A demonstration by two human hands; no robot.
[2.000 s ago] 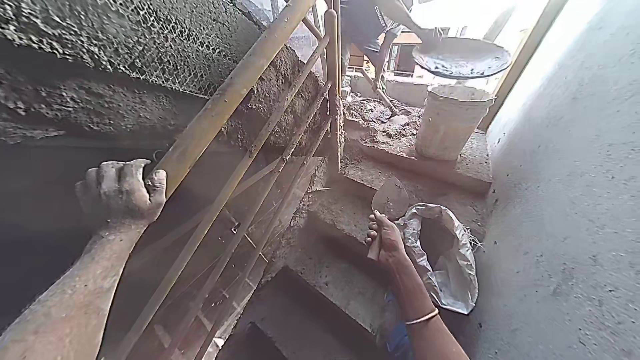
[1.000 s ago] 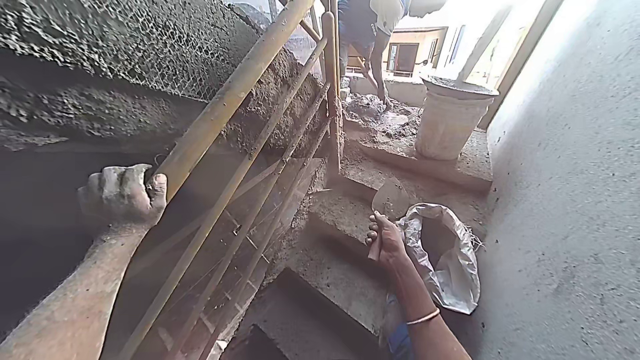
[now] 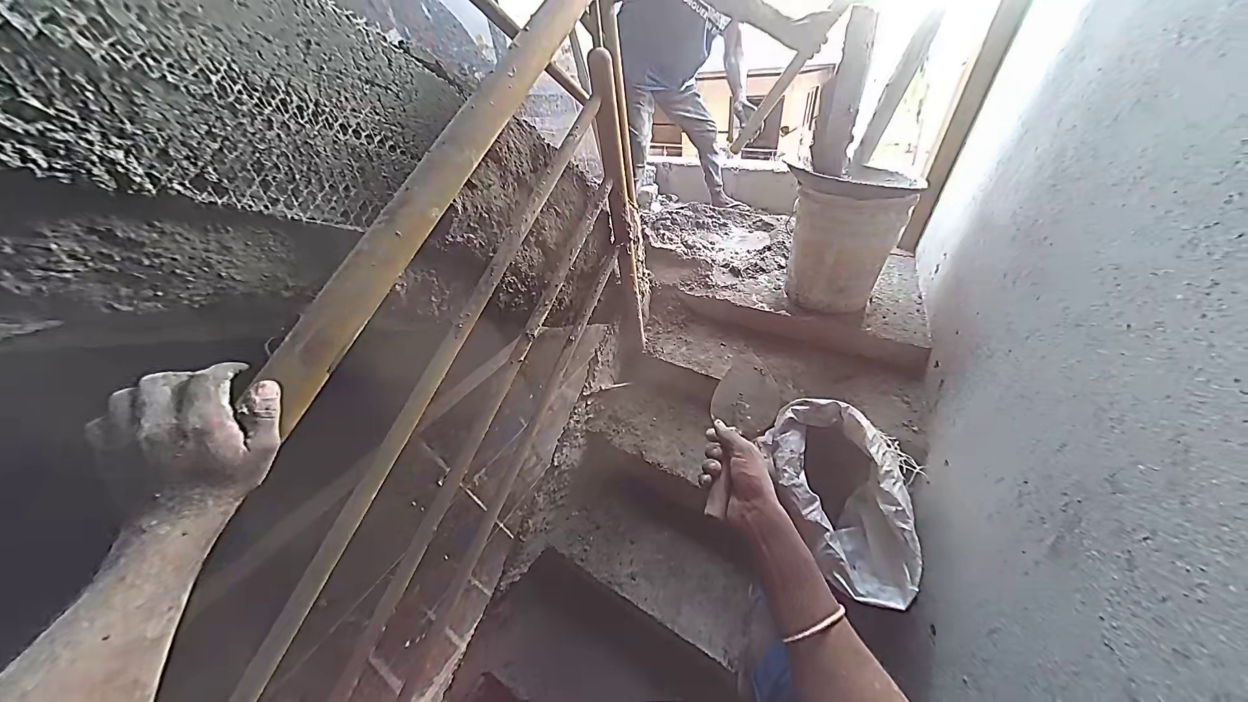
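Observation:
My left hand (image 3: 190,424), dusty with dried mortar, grips the yellow metal handrail (image 3: 390,234) at the left. In my right hand (image 3: 738,473), at lower centre, is the handle of a trowel; its blade (image 3: 746,395) points up and away over the concrete steps. Just right of this hand stands an open white woven sack (image 3: 892,556) with dark powdery material inside; its rim is rolled out. A bangle circles my right wrist.
Concrete steps (image 3: 643,575) climb between the railing and a rough grey wall (image 3: 1092,390). A pale bucket (image 3: 843,244) with a pan on top stands on the upper landing, near a mortar heap (image 3: 721,234). Behind, a person (image 3: 673,58) holds a wooden handle. Wire mesh (image 3: 292,166) covers the left wall.
The co-worker beyond the bucket has moved; the pan their hand held tilted above the bucket two seconds ago now rests on it. My hands have stayed on the handrail and trowel.

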